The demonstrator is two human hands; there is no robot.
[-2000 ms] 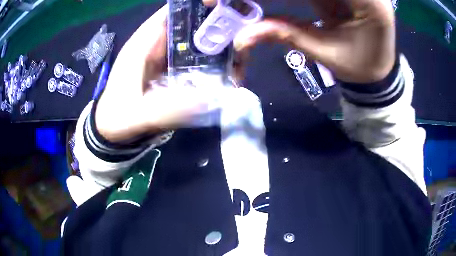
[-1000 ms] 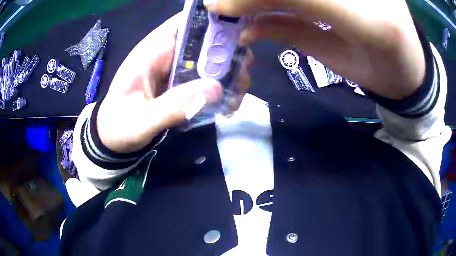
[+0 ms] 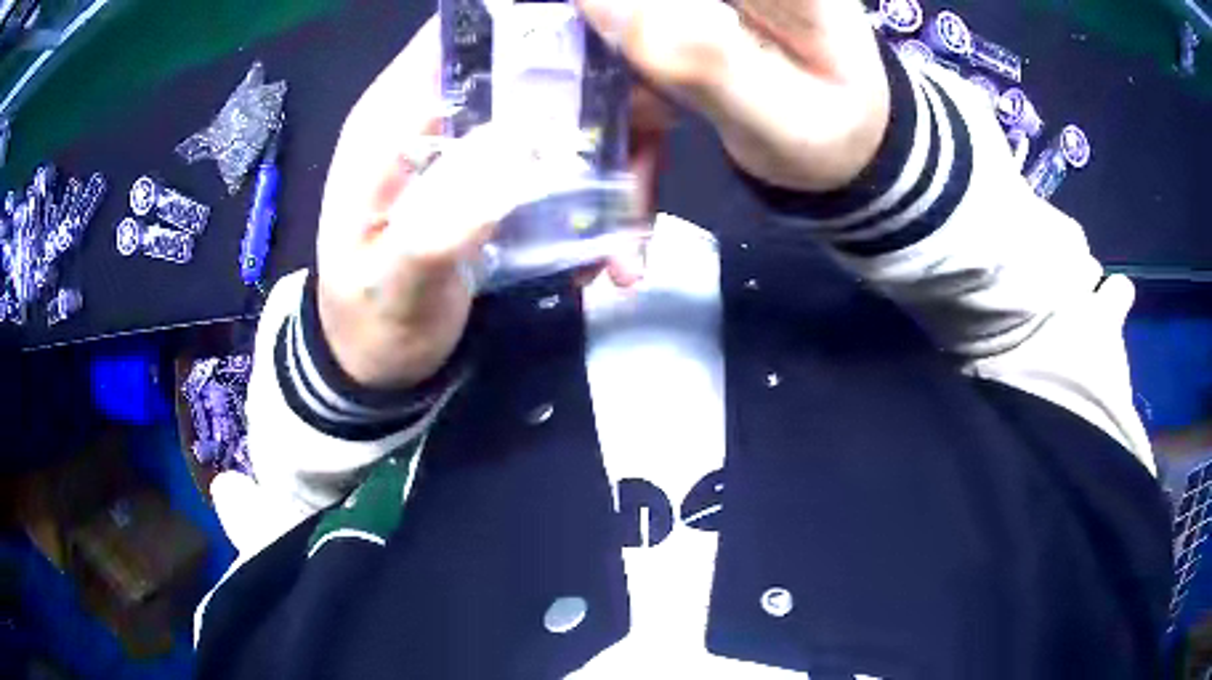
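Note:
A clear case (image 3: 565, 223) with dark parts inside is held up in front of my chest, cut off by the top edge. A pale-violet piece (image 3: 536, 60) shows against or in the case; blur hides which. My left hand (image 3: 412, 246) holds the case from the left and below, thumb across its front. My right hand (image 3: 758, 83) is at the case's upper right, fingers bent towards it, its fingertips blurred and partly out of the picture; whether it grips the case cannot be told.
On the black tabletop (image 3: 133, 295) lie a blue pen-shaped tool (image 3: 261, 223), a crumpled clear bag (image 3: 243, 126), a pair of units (image 3: 162, 221) and a heap of small pieces (image 3: 40, 239) at left. Several round-headed units (image 3: 1017, 109) lie at upper right. A carton of violet pieces (image 3: 217, 409) is below.
The violet piece and case have moved slightly and now face me more squarely. My right forearm has moved left and inward, uncovering the units at upper right.

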